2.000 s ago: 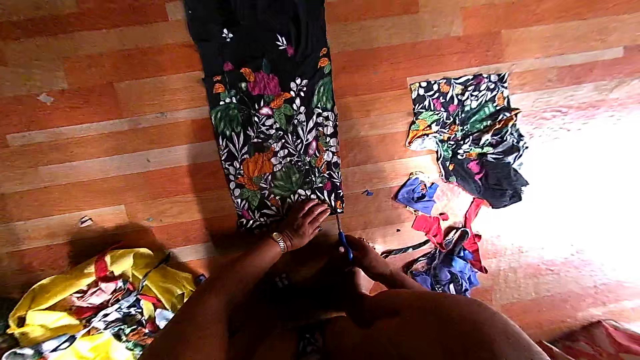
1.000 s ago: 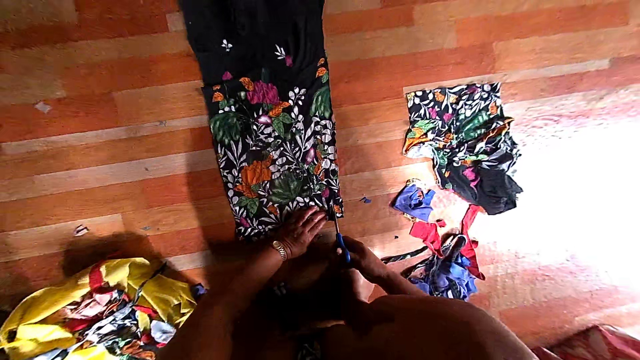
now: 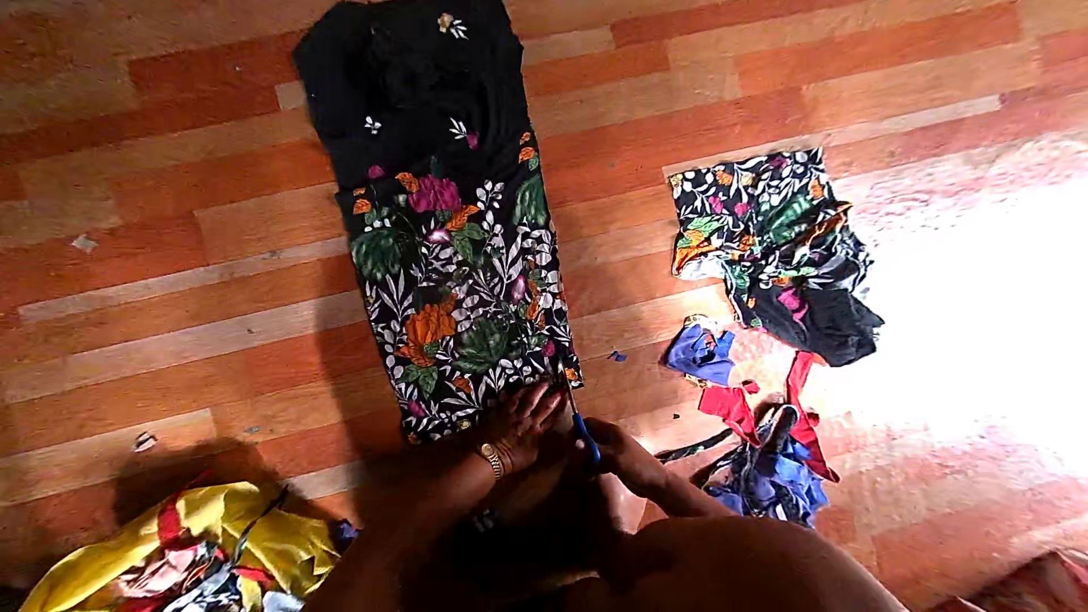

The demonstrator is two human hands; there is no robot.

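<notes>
A long black fabric piece with a floral print [image 3: 450,246] lies flat on the floor. My left hand [image 3: 523,429], with a gold-coloured watch [image 3: 491,460] at its wrist, rests on the fabric's lower edge, fingers spread. Blue-handled scissors [image 3: 585,435] are held in my right hand [image 3: 625,459]. Their blades point away from me and meet the fabric near its lower right corner, just right of my left fingertips. Whether the blades are apart cannot be told. The part of the fabric nearest my body is in dark shadow.
A crumpled piece of similar floral fabric [image 3: 778,246] lies to the right. Below it are blue scraps [image 3: 701,350], red scraps [image 3: 731,408] and a dark blue bundle [image 3: 778,480]. A yellow cloth [image 3: 212,518] with mixed scraps is at lower left. Small bits lie on the wood-patterned floor.
Both hands keep nearly the same place on the fabric, with the scissors at its lower right corner throughout. The view has shifted slightly, showing more of the fabric's far end.
</notes>
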